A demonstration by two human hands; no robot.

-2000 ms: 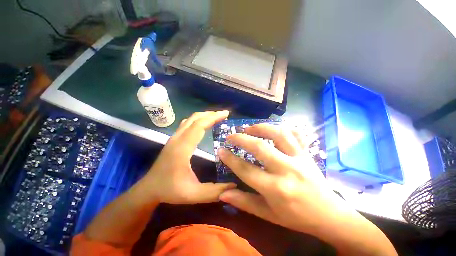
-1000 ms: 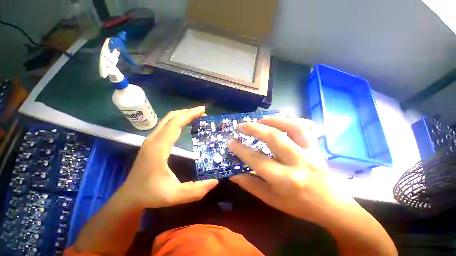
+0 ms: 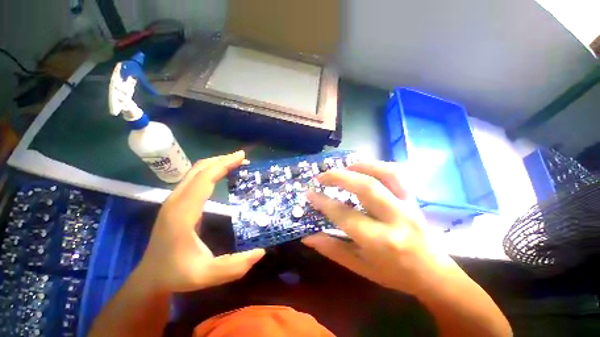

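Observation:
A blue circuit board panel (image 3: 279,191), crowded with silver, white and black parts, is held between my hands in front of me, parts side up. My left hand (image 3: 191,230) holds its left end, with fingertips at the far left corner and thumb at the near edge. My right hand (image 3: 378,224) is on its right part, with fingers spread over the components and the thumb at the near edge. The right end of the panel is hidden under my right hand.
The solder pot (image 3: 263,108) stands behind the panel, with a cardboard sheet (image 3: 283,26) behind it. A spray bottle (image 3: 158,148) stands at left. A blue bin (image 3: 437,155) is at right, beside a fan guard (image 3: 543,227). A board-filled bin (image 3: 99,263) is lower left.
The panel and both hands have shifted left in view, and more of the panel's left part shows. The background has also moved left as the camera view turned.

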